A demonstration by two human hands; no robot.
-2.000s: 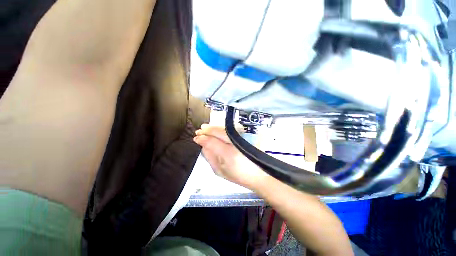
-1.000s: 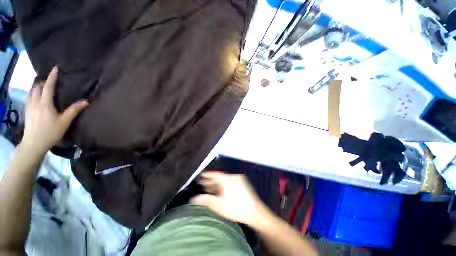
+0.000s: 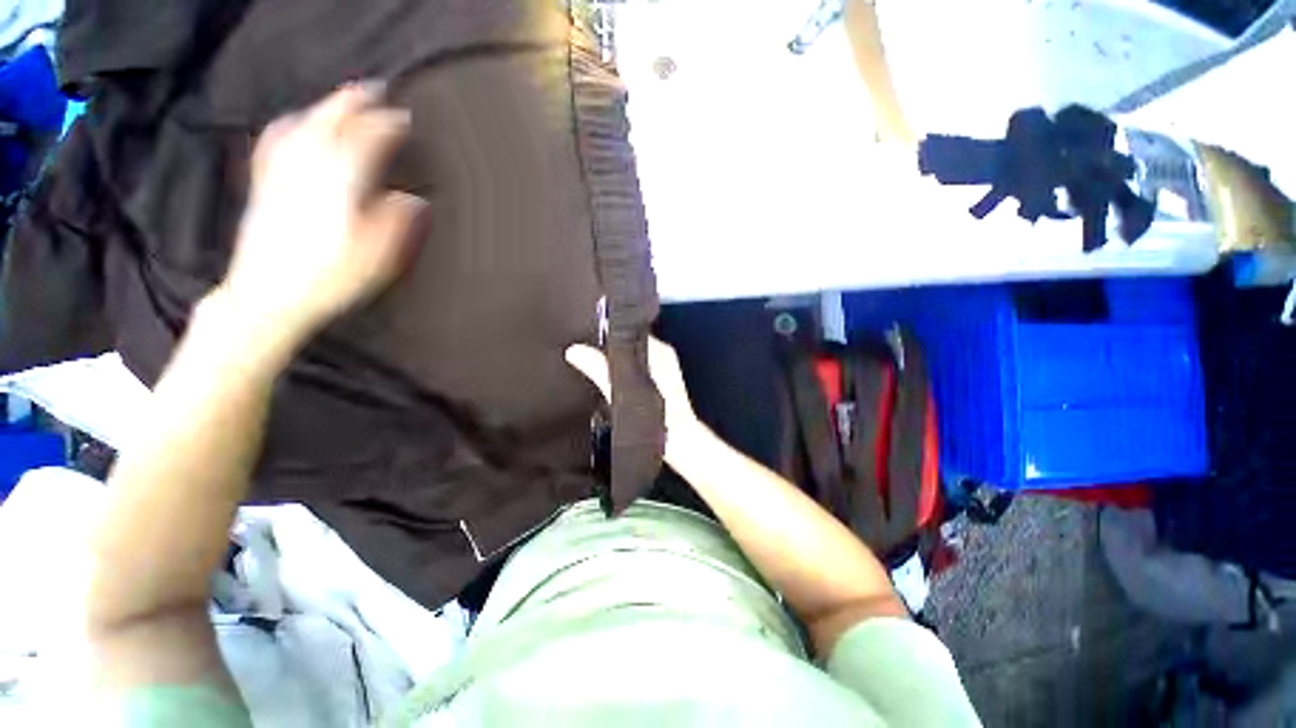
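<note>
A large dark brown garment [image 3: 483,213] lies over the left of the white table and hangs to my lap. A ruffled brown waistband [image 3: 618,213] runs down its right edge. My left hand [image 3: 320,199] is blurred over the garment's upper left, fingers apart, holding nothing that I can see. My right hand [image 3: 640,377] grips the waistband's lower part at the table's front edge; the thumb shows at its left and some fingers are hidden behind the cloth. The needle area is cut off at the top edge.
Black fabric strips [image 3: 1045,164] lie on the white table [image 3: 796,213] at right. A tan strip [image 3: 874,71] lies near the top. Below the table are a blue bin [image 3: 1094,398] and a red-and-black backpack [image 3: 860,441]. White garments [image 3: 306,640] lie at lower left.
The view has shifted down, away from the machine. My right hand has gone from empty beside my lap to holding the waistband. My left hand has moved right over the garment. The ruffled waistband now shows.
</note>
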